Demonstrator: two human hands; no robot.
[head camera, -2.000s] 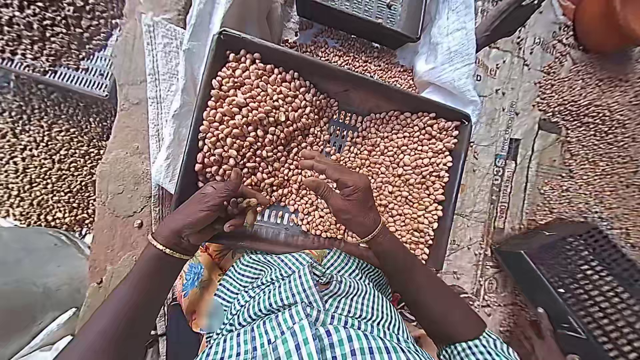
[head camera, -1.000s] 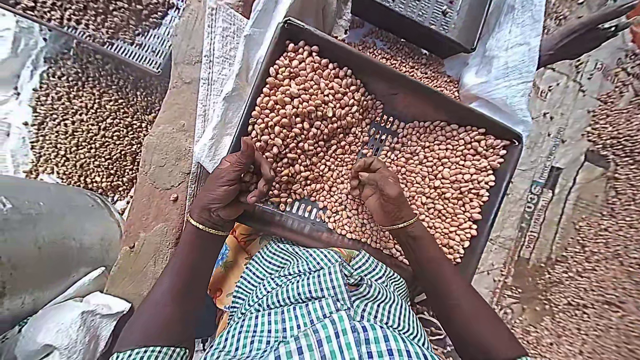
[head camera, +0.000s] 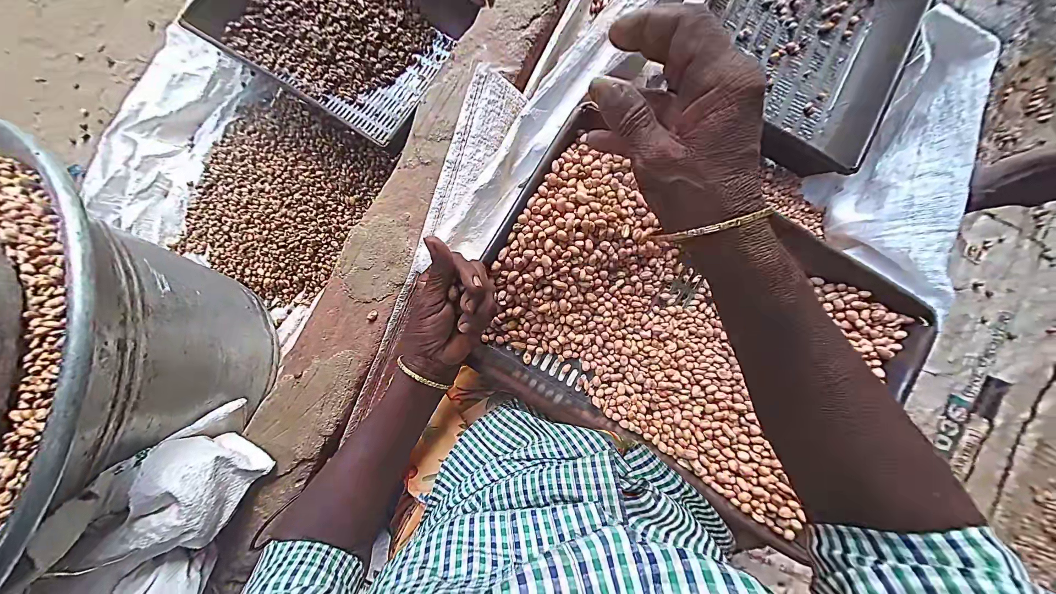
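Shelled peanuts (head camera: 577, 247) cover most of a dark metal tray (head camera: 907, 351) with a slotted bottom, in front of my body in the head view. My left hand (head camera: 455, 309) is at the tray's left edge, fingers curled towards the palm; whether anything is inside them is not visible. Raised above the tray's far side is my right hand (head camera: 689, 107), its thumb and fingers bent but apart, with nothing visible between them. Its forearm crosses over the peanuts and hides some of them. Part of the slotted bottom (head camera: 549, 367) shows near my left hand.
A large metal drum (head camera: 173, 330) holding peanuts stands at left, beside a white sack (head camera: 165, 495). Beyond a stone ledge (head camera: 330, 379) lie a darker heap (head camera: 280, 198) and a slotted tray (head camera: 379, 107). Another slotted tray (head camera: 817, 107) is at the top; another person's arm (head camera: 1015, 177) shows at right.
My right hand has risen from over the peanuts towards the tray's far side. My left hand is at the tray's left edge. The view has swung left, bringing the drum's peanuts into sight.
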